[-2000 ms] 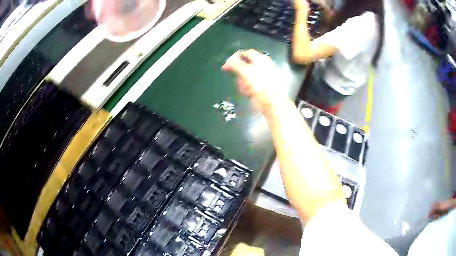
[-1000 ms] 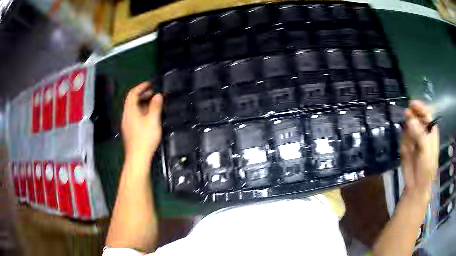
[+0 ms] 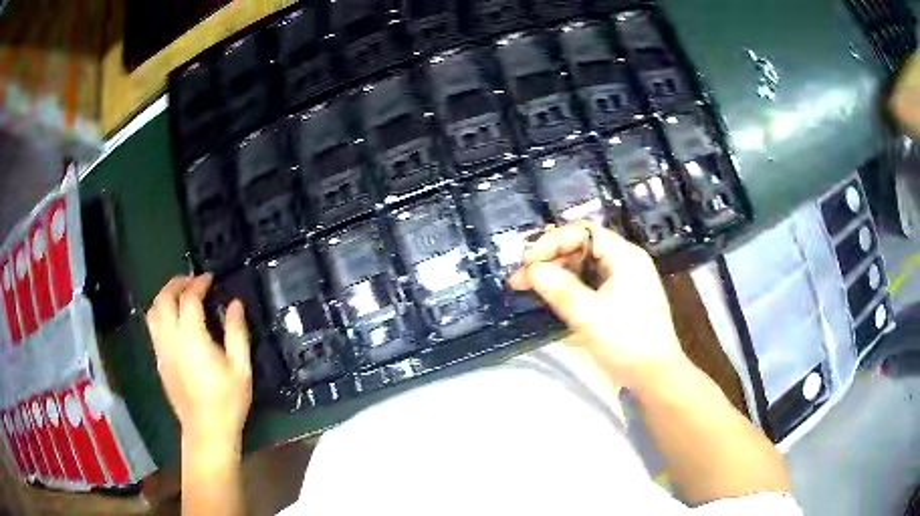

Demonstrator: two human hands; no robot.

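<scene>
The glossy black tray (image 3: 333,378) lies on the green mat in front of me, tilted in view. Its rows of pockets hold black plastic housings (image 3: 434,237). My left hand (image 3: 207,353) is at the tray's lower left corner, thumb and fingers apart around a dark area; I cannot tell whether it grips a housing or the edge. My right hand (image 3: 605,302) is over the front row, thumb and forefinger close together. A thin dark bit seems to show at its fingertips, but it is too blurred to tell whether it is held.
Tiny silvery parts (image 3: 765,76) lie loose on the green mat (image 3: 807,126) at the upper right. Red pieces (image 3: 76,433) sit in a pale tray at the left, black pieces with white circles (image 3: 782,408) in one at the right. A tan board edge (image 3: 192,30) runs behind.
My right hand, earlier out over the mat near the loose parts, has come back past the tray's right edge to over its front row. My left hand stays by the tray's left side. The view has turned.
</scene>
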